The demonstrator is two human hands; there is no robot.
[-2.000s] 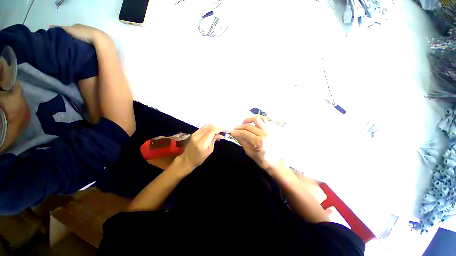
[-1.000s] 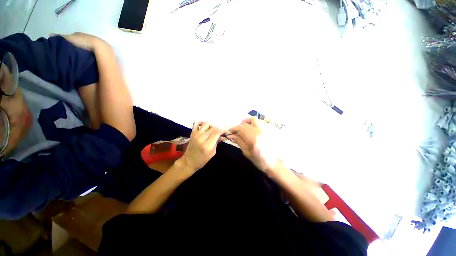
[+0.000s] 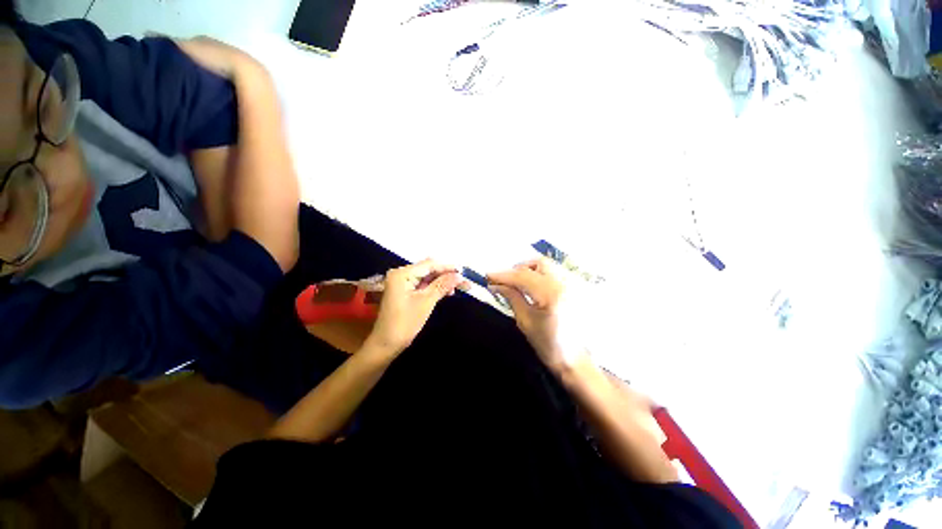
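Note:
My left hand (image 3: 410, 305) and my right hand (image 3: 535, 300) meet at the near edge of the white table (image 3: 609, 134). A small dark blue connector (image 3: 474, 277) shows between their fingertips, pinched from both sides. Thin pale wires run from it below my right fingers, partly hidden. Another dark connector (image 3: 550, 249) with thin wires lies on the table just beyond my right hand. A single harness piece (image 3: 714, 260) lies further right, its thin lead pointing away. A small wire loop (image 3: 469, 72) lies at the far side.
A person (image 3: 155, 207) with glasses sits at the left, arms folded on the table edge. A smartphone (image 3: 321, 25) lies far left. Pale cables (image 3: 770, 62) lie far right, grey heaps (image 3: 909, 424) at the right edge. Red stools (image 3: 338, 301) and a cardboard box (image 3: 181, 429) are below.
The view has shifted, so more of the seated person and the far cables show. The dark connector between my fingertips is now more exposed, with my hands slightly further apart.

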